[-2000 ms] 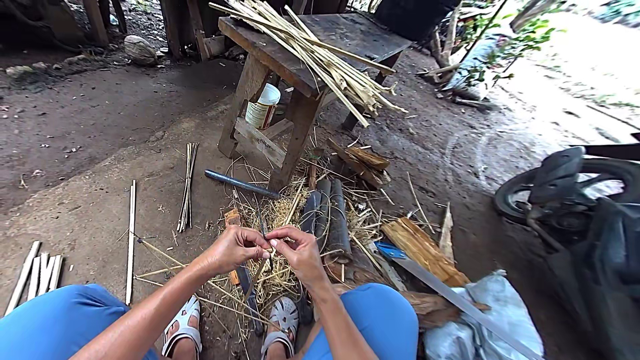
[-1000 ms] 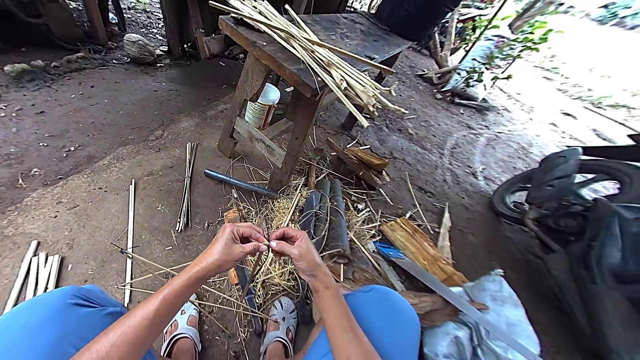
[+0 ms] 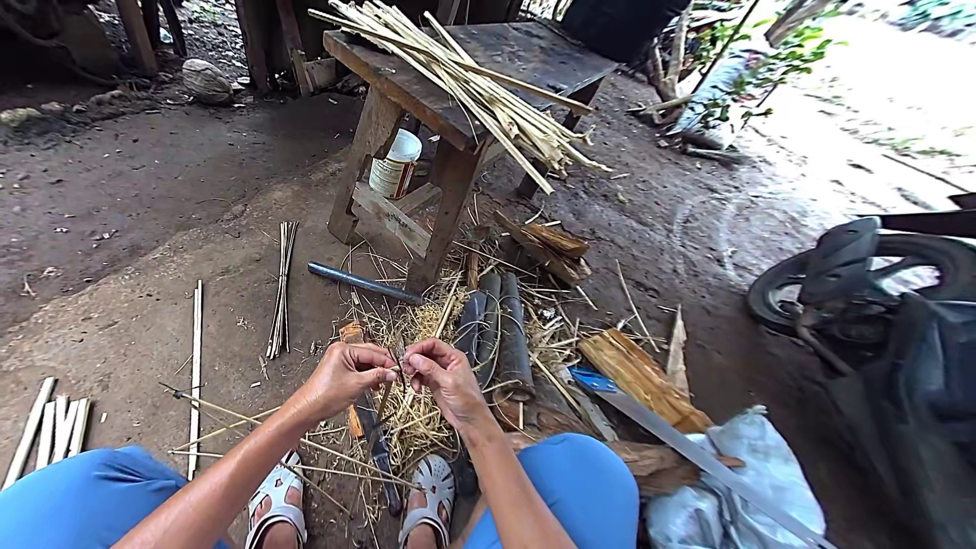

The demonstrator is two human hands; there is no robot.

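Note:
My left hand [image 3: 352,375] and my right hand [image 3: 442,375] meet fingertip to fingertip above a heap of pale shavings [image 3: 423,423]. Both pinch a thin dark strand or strip between them; its exact kind is too small to tell. Thin split sticks [image 3: 335,455], tied or crossed near one end, lie beneath my left forearm. Below my hands, a knife-like tool with a dark blade [image 3: 375,442] rests by the shavings. Several dark round lengths [image 3: 512,335] lie just beyond my right hand.
A wooden table [image 3: 526,53] bears a bundle of split sticks [image 3: 488,84]. Under it stands a white bucket [image 3: 395,164]. A handsaw with a blue handle [image 3: 686,446] lies by split firewood [image 3: 640,377] and a pale sack [image 3: 755,473]. A motorcycle [image 3: 900,328] stands at the right.

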